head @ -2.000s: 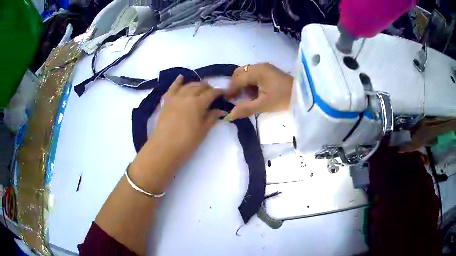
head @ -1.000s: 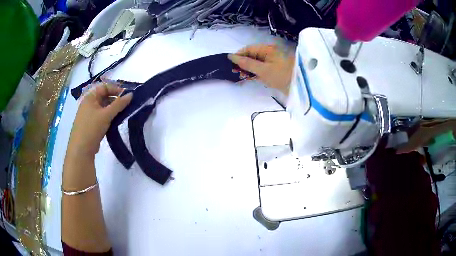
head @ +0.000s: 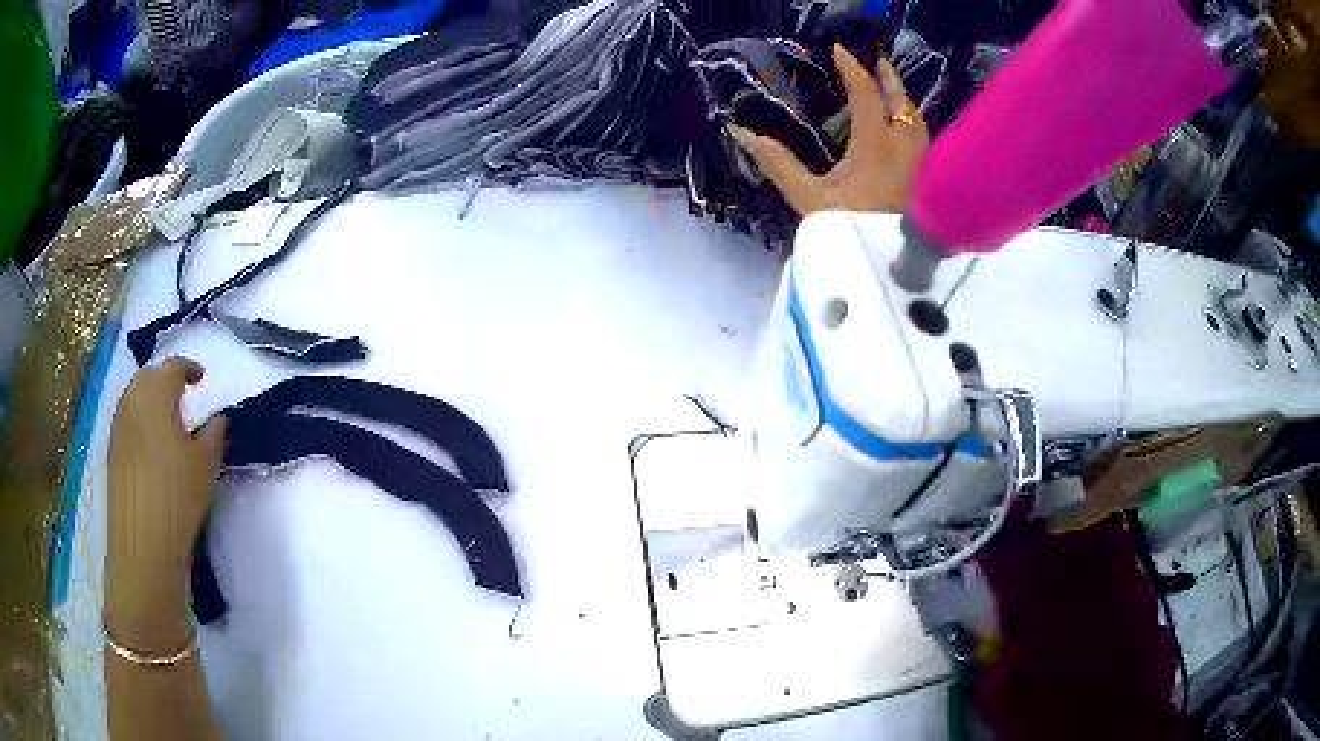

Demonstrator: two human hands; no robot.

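Observation:
Curved navy strips [head: 420, 492] lie on the white table at the left, partly overlapping. My left hand [head: 167, 427] is on their left end, fingers bent around it; the hand hides that end. My right hand [head: 866, 145] is behind the sewing machine head [head: 883, 348], fingers spread, over a pile of dark cut pieces [head: 760, 102]. Nothing is seen held in it. Its lower part is hidden by the machine head and the pink thread cone [head: 1064, 123].
A fanned bundle of grey and dark pieces [head: 536, 116] lies along the back edge. Thin dark strips [head: 275, 340] lie at far left. The needle plate [head: 782, 623] is below the machine head. Shiny gold-brown tape [head: 65, 311] edges the table.
My right hand has let go of the navy strips and moved back behind the machine head. My left hand has moved left and down with the strips, which now lie lower on the table.

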